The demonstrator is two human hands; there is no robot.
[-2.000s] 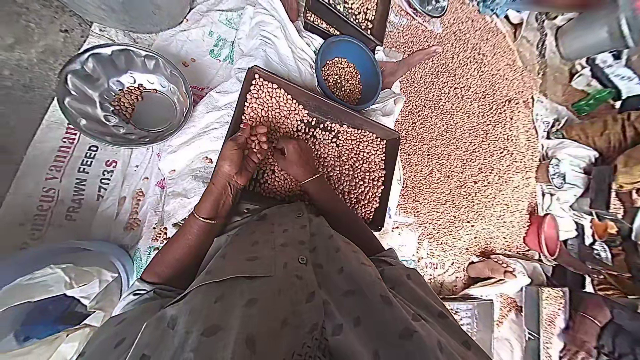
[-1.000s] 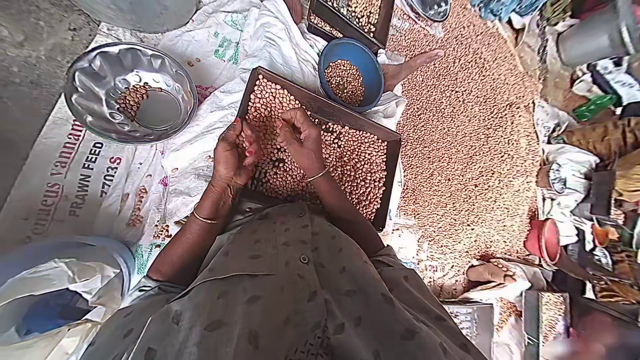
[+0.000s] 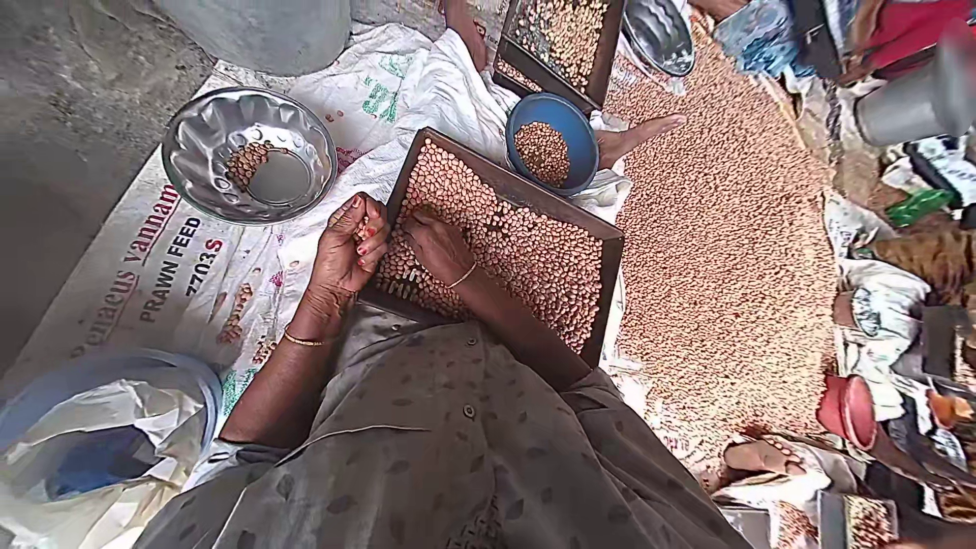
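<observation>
A dark rectangular tray (image 3: pixel 526 200) of shelled peanuts (image 3: pixel 534 267) lies in front of my body. My left hand (image 3: pixel 354 240) is raised at the tray's left edge, its fingers curled around some peanuts. Over the tray's left part, my right hand (image 3: pixel 438 244) reaches down with its fingertips among the peanuts; whether it grips any is hidden. A fluted steel bowl (image 3: pixel 187 156) with a few peanuts stands to the left on printed woven sacks (image 3: pixel 164 293). Touching the tray's far side is a blue bowl (image 3: pixel 583 141) partly filled with peanuts.
A large spread of peanuts (image 3: pixel 724 267) covers the ground to the right. Another tray (image 3: pixel 602 65) and a steel bowl (image 3: pixel 659 34) are beyond. A lined tub (image 3: pixel 206 381) stands at lower left, a grey container (image 3: pixel 263 34) at upper left. Other people's feet (image 3: pixel 644 137) and a red bowl (image 3: pixel 858 412) are around.
My right hand was lifted beside the left a second ago and has gone down into the peanuts. My left hand stays raised at the tray's left side, its fingers now more curled.
</observation>
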